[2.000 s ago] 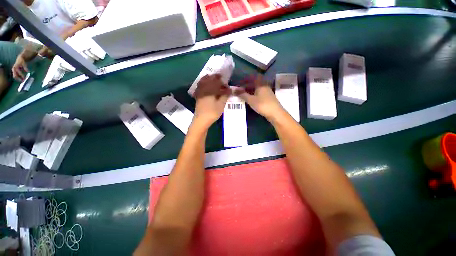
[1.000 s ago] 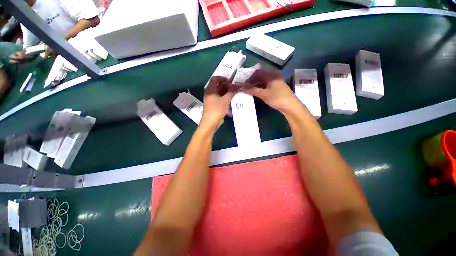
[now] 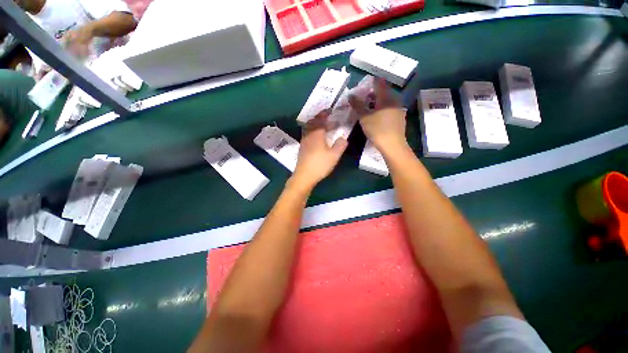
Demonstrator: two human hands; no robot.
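My left hand [image 3: 321, 149] and my right hand [image 3: 380, 117] hold one small white carton [image 3: 342, 120] between them, slanted over the green conveyor belt [image 3: 186, 124]. My left hand grips its lower end and my right hand is at its upper end, partly hiding it. Another white carton [image 3: 372, 160] lies below my right hand, partly covered by the forearm. A carton with a raised end flap [image 3: 323, 95] lies just beyond my left hand. A carton with an open flap [image 3: 281, 147] lies to the left of my left hand.
Three cartons [image 3: 484, 115] stand in a row at right; another [image 3: 383, 64] lies beyond. More lie left [image 3: 235, 168]. The pink foam mat [image 3: 344, 283] is under my forearms. A white block [image 3: 200, 41], red tray [image 3: 313, 24], post [image 3: 62, 55], tape [image 3: 609, 207], rubber bands [image 3: 79, 324] and a person [image 3: 103, 27] show.
The cartons on the belt have shifted right. The upright carton I was working on now lies under my right forearm, and both hands hold a different, slanted carton.
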